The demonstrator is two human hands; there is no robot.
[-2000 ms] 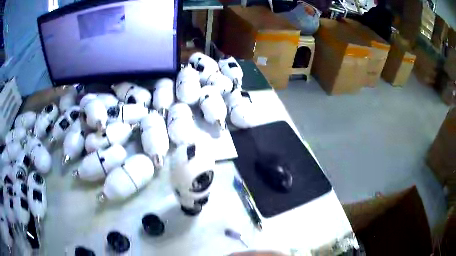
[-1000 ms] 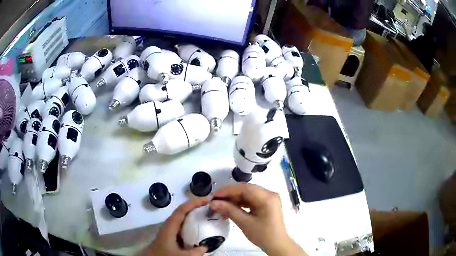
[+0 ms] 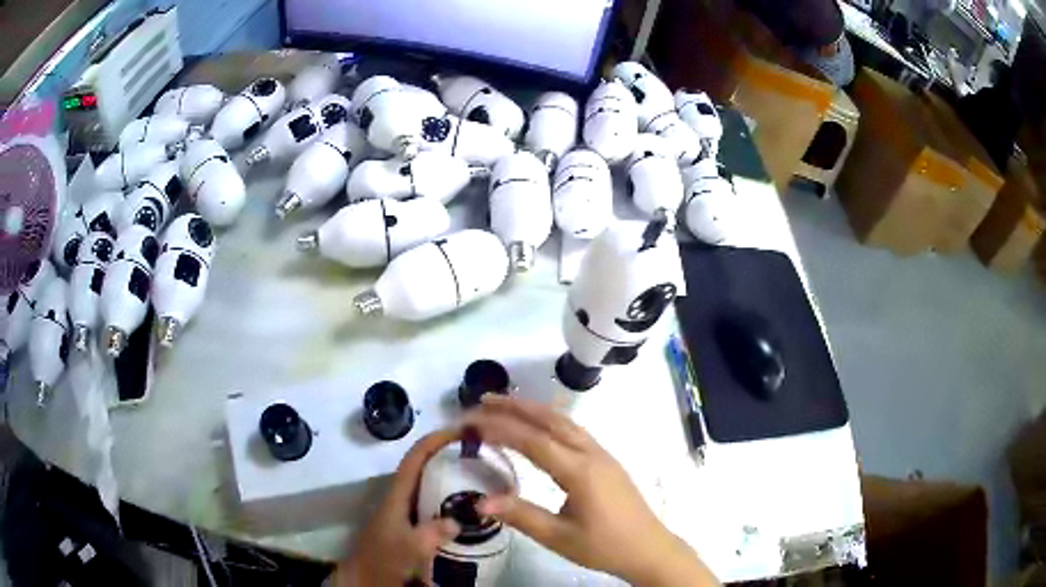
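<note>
A white bulb camera (image 3: 496,548) is held between both hands at the front edge of the desk, its round black lens facing up toward me. A dark tab shows at the top of its head. My left hand (image 3: 396,522) grips its left side. My right hand (image 3: 574,487) has its fingers on the head and beside the lens. Behind them is a white test socket strip (image 3: 333,456) with black lamp holders (image 3: 389,409). Another bulb camera (image 3: 614,292) stands upright in the right-hand holder. The held camera's screw end is not visible.
Many bulb cameras (image 3: 444,275) lie across the back and left of the desk. A monitor (image 3: 459,34) stands behind. A mouse (image 3: 751,355) on a black pad (image 3: 803,407) and a pen (image 3: 688,401) are at right. A pink fan (image 3: 25,206) is at left.
Both hands have come into view since the earliest frame. Since the later one, the held camera has turned so its lens faces up, and my right fingers have spread over its head.
</note>
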